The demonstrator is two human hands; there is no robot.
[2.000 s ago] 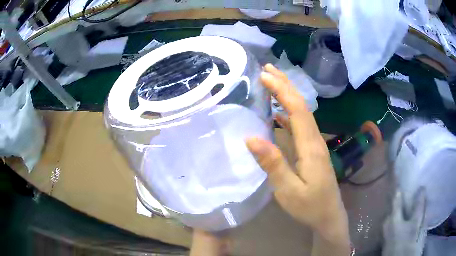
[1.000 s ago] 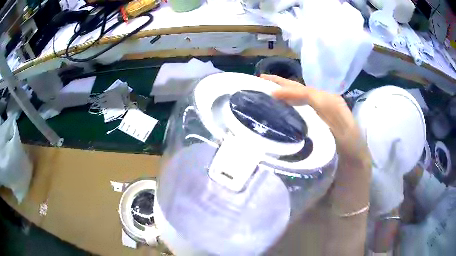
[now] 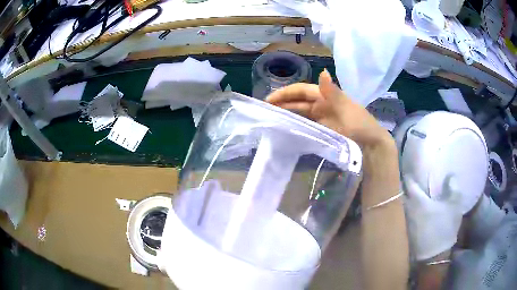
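Note:
A clear-bodied humidifier unit (image 3: 266, 187) fills the middle of the view, tilted, its top end to the upper right. Its white lower part (image 3: 244, 249) is toward me and cut off by the bottom edge. A white column shows through the clear wall. My right hand (image 3: 334, 110) is bare and lies over the far side of the top end, its thumb raised and its fingertips partly hidden behind the rim. My left hand is not in view. A white ring part with a dark glossy centre (image 3: 152, 229) lies left of the unit.
The brown bench (image 3: 85, 198) runs to the left. Beyond it, the green belt (image 3: 164, 133) carries paper tags (image 3: 127, 133), white sheets (image 3: 181, 82) and a dark-ringed vessel (image 3: 280, 68). A white bag (image 3: 368, 51) hangs over it. At right, a neighbour's gloved hand (image 3: 433, 221) holds a white body (image 3: 448, 153).
The unit has turned and tipped: its ring and dark centre faced me earlier, and now its clear side does. My right hand has shifted left over the top.

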